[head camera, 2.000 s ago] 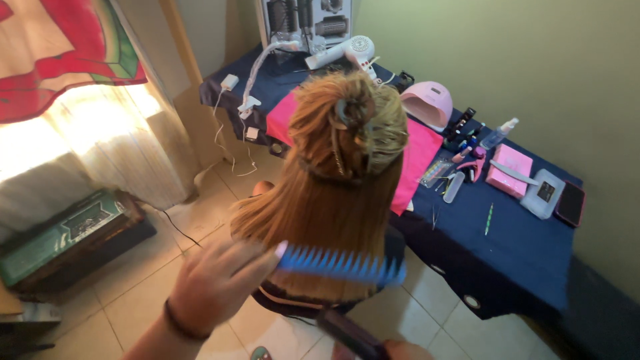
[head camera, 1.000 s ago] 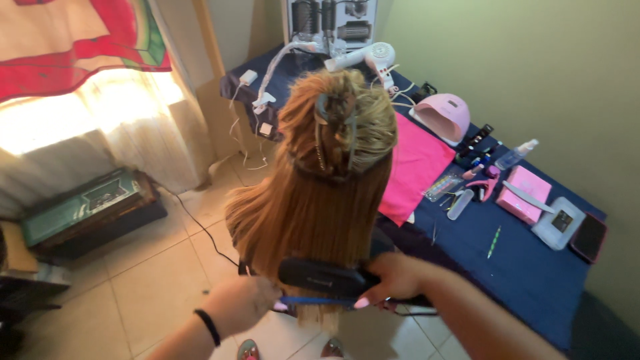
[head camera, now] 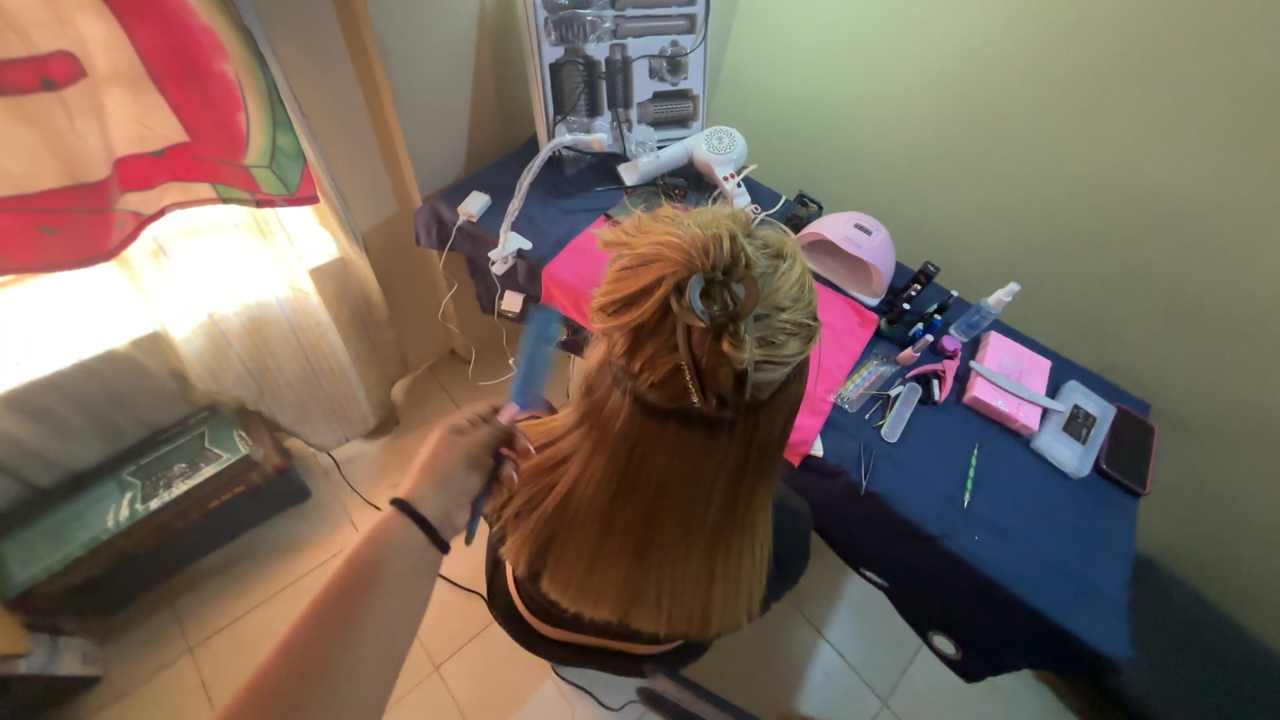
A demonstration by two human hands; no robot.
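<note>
A seated person's long straight hair (head camera: 650, 510) hangs down the back, its upper part gathered in a hair claw clip (head camera: 720, 300). My left hand (head camera: 470, 460), with a black band at the wrist, is closed around a blue comb (head camera: 538, 360), raised left of the hair with its toothed part upward and blurred. At the bottom edge, below the seat, part of a dark hair straightener (head camera: 690, 695) shows. My right hand is out of view.
A table with a dark blue cloth (head camera: 1040, 540) bears a white hair dryer (head camera: 690, 155), a pink nail lamp (head camera: 850, 255), a spray bottle (head camera: 985, 310), a phone (head camera: 1127, 450) and a pink cloth (head camera: 840, 350). A box (head camera: 150, 500) stands on the floor at left. Cords cross the tiles.
My left hand has moved up and left with the comb, away from the hair ends. My right hand, at the straightener near the hair ends one second ago, has left the view; the straightener is lower.
</note>
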